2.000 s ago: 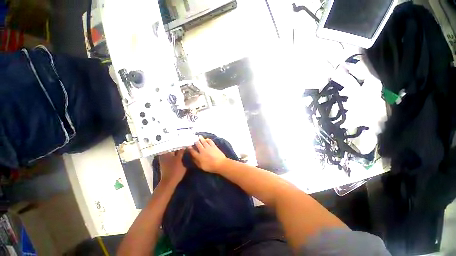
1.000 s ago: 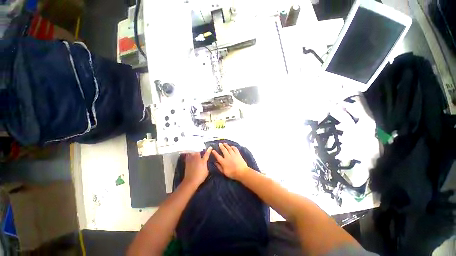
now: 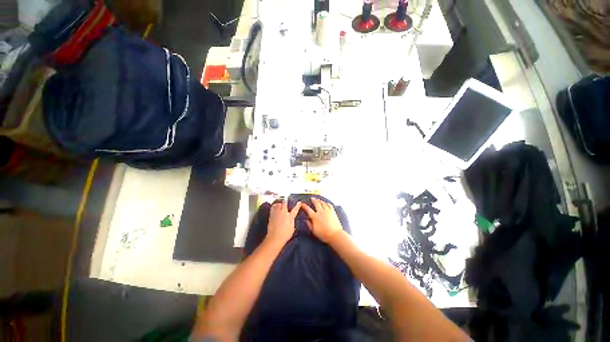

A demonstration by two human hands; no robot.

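A dark navy bag panel (image 3: pixel 304 280) hangs from the table's near edge down over the lap, its rounded top just before the presser foot and needle area (image 3: pixel 313 175). My left hand (image 3: pixel 284 220) lies on the panel's top left, fingers forward. My right hand (image 3: pixel 322 219) lies on its top right. The thumbs nearly meet, and both hands press the fabric at the top edge. Any small piece beneath the fingers is hidden. The white sewing machine (image 3: pixel 271 143) stands just beyond, washed out by glare.
Piled navy panels (image 3: pixel 134 100) with pale piping stand at left. Black webbing pieces (image 3: pixel 421 234) lie tangled at right, beside a black fabric heap (image 3: pixel 522 234). A white-framed screen (image 3: pixel 469 123) is behind them. Thread cones (image 3: pixel 366 22) stand at the far end.
The view has shifted, showing more of the table's far end and thread cones. Both hands stay on the panel's top edge, with the left fingers now pointing more forward.
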